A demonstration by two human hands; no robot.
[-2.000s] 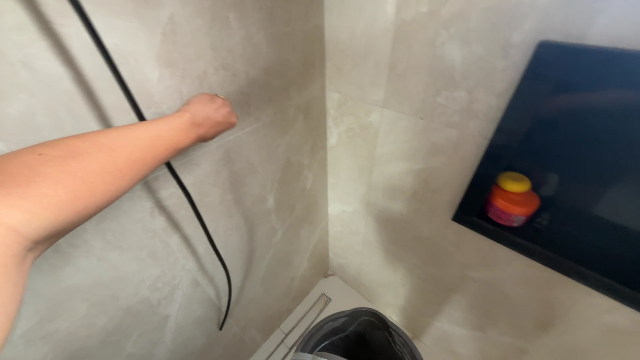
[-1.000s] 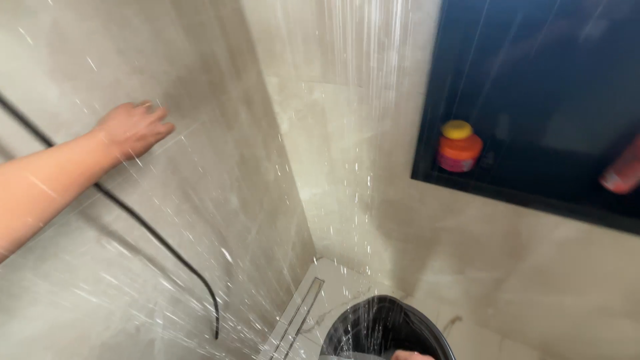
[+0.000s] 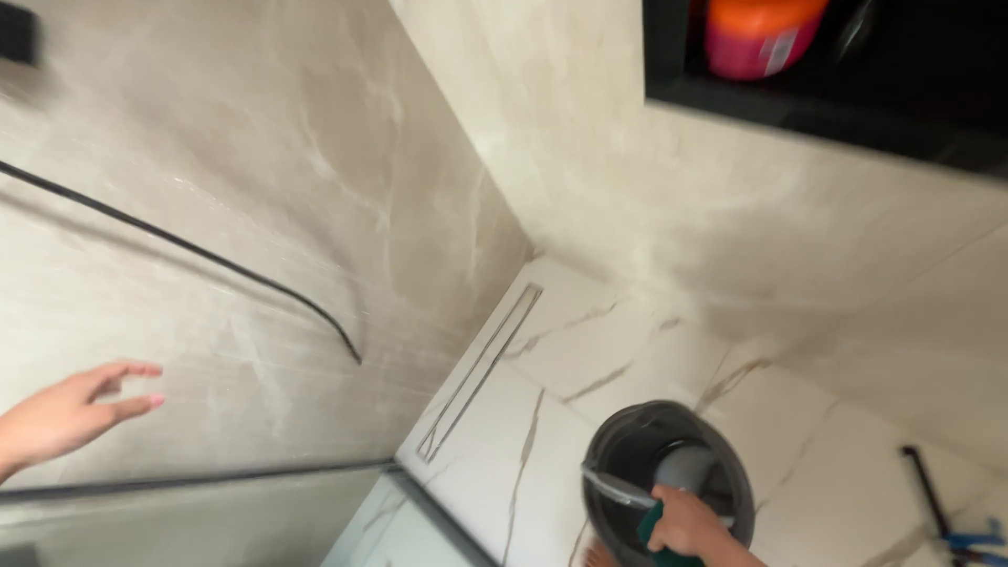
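My left hand (image 3: pixel 83 413) is at the lower left, in front of the wall, its fingers apart and nothing in them. My right hand (image 3: pixel 687 521) is over the near side of a dark grey bucket (image 3: pixel 736 465) on the floor. Its fingers close around the bucket's handle (image 3: pixel 620 487) and a dark green cloth or pad (image 3: pixel 652 526); which of them bears the grip is hard to tell. Something pale and rounded, perhaps water, shows inside the bucket. A black shower hose (image 3: pixel 197 250) hangs along the left wall, above my left hand.
A long linear drain (image 3: pixel 482 370) runs beside the left wall. A black-framed glass panel (image 3: pixel 441 512) stands at the lower left. The black wall niche (image 3: pixel 890 118) holds an orange and pink jar (image 3: pixel 760 39). A black and blue tool (image 3: pixel 933 496) lies on the marbled floor at right.
The falling water seen one second ago no longer shows. My left hand has come down and away from the wall above the hose. The view has tilted down, showing more floor, the bucket and my right hand.
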